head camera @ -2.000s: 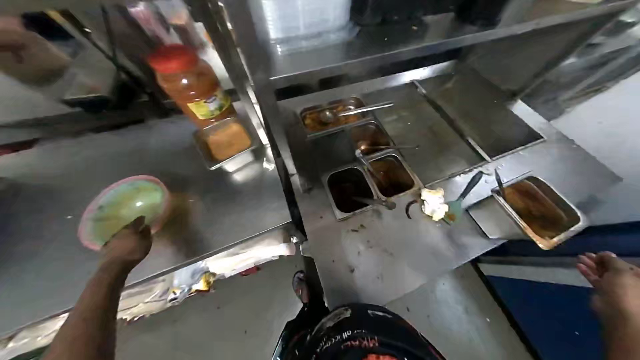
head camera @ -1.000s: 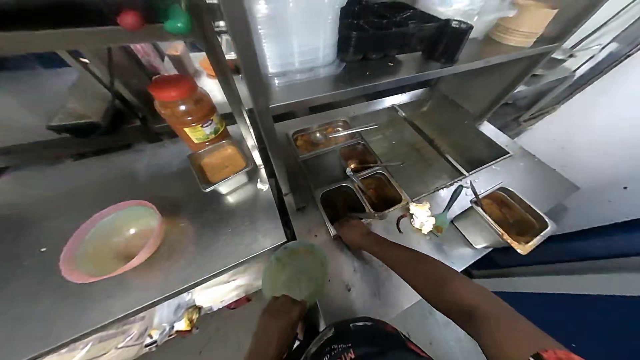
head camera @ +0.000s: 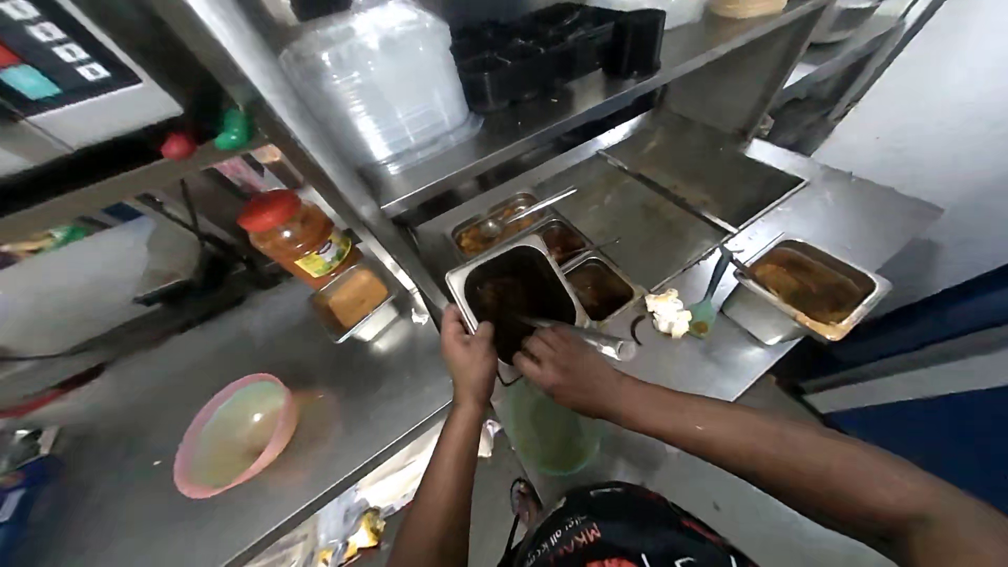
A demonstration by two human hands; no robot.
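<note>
My left hand grips the left rim of a deep steel food pan, which is lifted and tilted toward me, with dark contents low inside. My right hand is closed on a metal utensil at the pan's near right side; part of the utensil is inside the pan. Below my hands is a green bowl, partly hidden by them. Behind the lifted pan sit smaller steel pans: one with chunky orange food and a ladle, and others with dark sauce.
At right are a steel pan of brown sauce, a green spatula and a crumpled white item. On the left counter stand a pink-rimmed bowl, a red-lidded jar and a pan of orange sauce. A shelf holds plastic containers.
My left hand held the green bowl one second ago and now grips the deep pan, which has risen from its place among the small pans. My right hand has moved onto the utensil.
</note>
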